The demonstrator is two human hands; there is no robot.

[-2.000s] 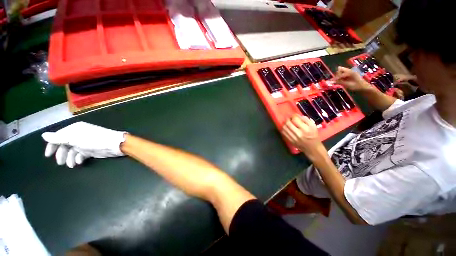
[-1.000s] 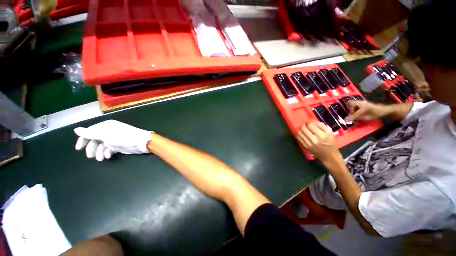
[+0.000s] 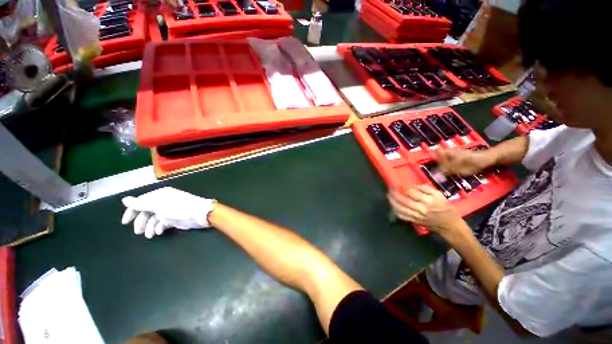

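Observation:
My right hand [image 3: 168, 211], in a white glove, rests over the green bench at centre left. Its fingers are loosely curled and slightly apart, with nothing visible in it. A fanned stack of white empty sleeves [image 3: 59, 312] lies at the lower left, cut by the bottom edge. A dim patch of bare skin beside it at the bottom edge may be my left hand or arm; what it does is hidden. A stacked red tray [image 3: 171, 127] at the back has bare pockets and two filled bags [image 3: 288, 80] at its right.
A coworker's hands [image 3: 429, 208] work at a red tray [image 3: 376, 158] of black units on the right. More red trays [image 3: 396, 32] of units stand behind. A metal post [image 3: 33, 161], a rail [image 3: 111, 188], crumpled clear plastic [image 3: 122, 127] and a small fan [image 3: 28, 67] are at the left.
The view has shifted, showing more of the back. My right hand keeps its pose. A filled red tray now rests on the pale board behind. The coworker's far hand has moved left over the tray.

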